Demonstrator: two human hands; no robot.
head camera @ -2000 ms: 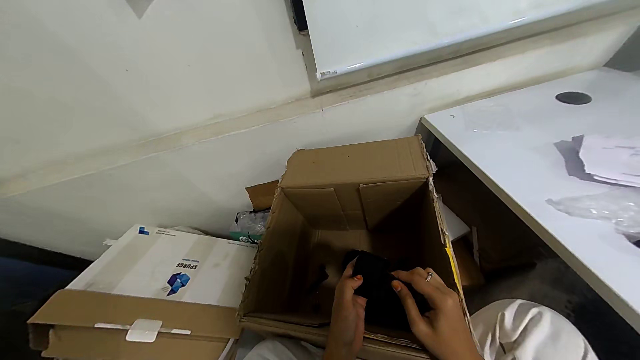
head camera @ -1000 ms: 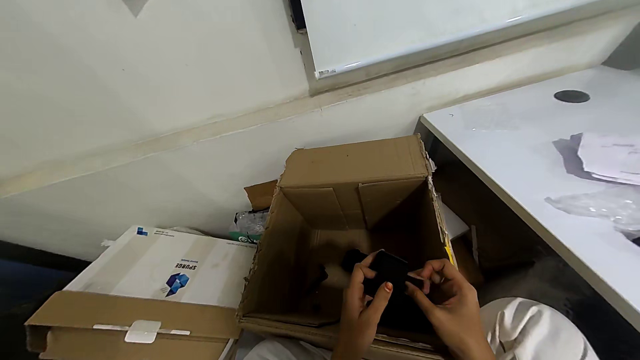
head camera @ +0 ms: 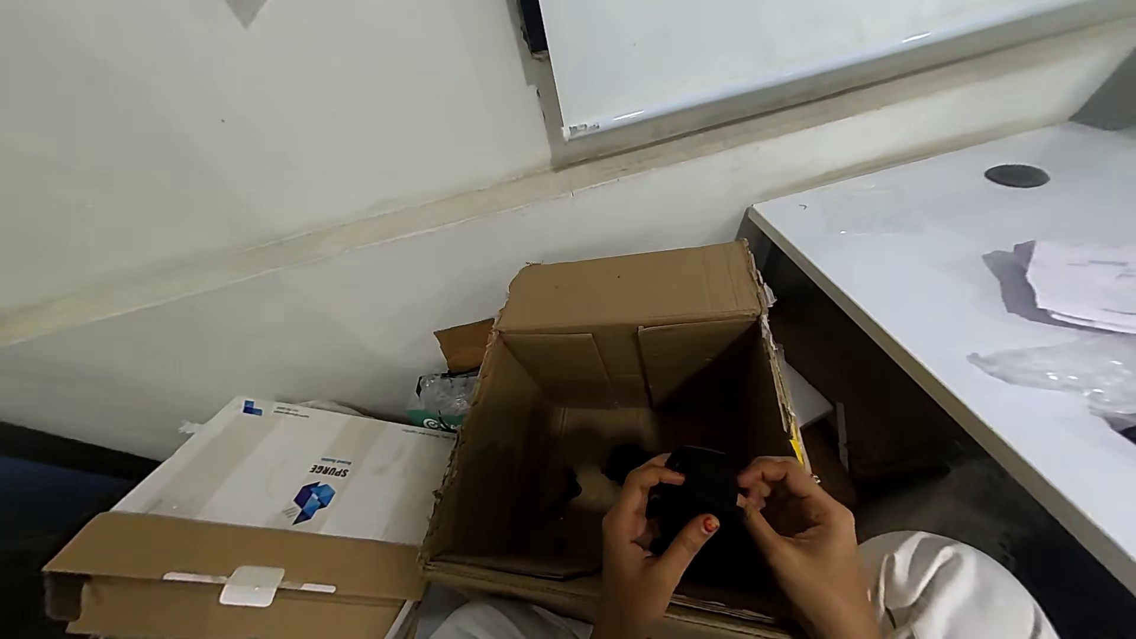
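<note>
Low in the head view, a small black object (head camera: 701, 484), its kind unclear, is held over a cardboard box (head camera: 635, 288) with its flaps up. My left hand (head camera: 643, 541) grips its left side between thumb and fingers. At its right edge, the fingertips of my right hand (head camera: 794, 532) are pinched together; whether they grip the edge or something small there cannot be told. Further dark things (head camera: 626, 461) lie inside the box, their shapes hard to make out in the shadow.
Left of the box lies a white and brown carton (head camera: 382, 493). Behind it, clear plastic packaging (head camera: 448, 390) sits by the wall. A white desk (head camera: 941, 240) on the right bears papers (head camera: 1087, 280) and clear plastic wrap (head camera: 1065, 368). A whiteboard (head camera: 763, 44) hangs above.
Both hands have stayed over the box with the black object. The fingers have shifted around it, and the right hand's fingers are now more bent at its right edge.
</note>
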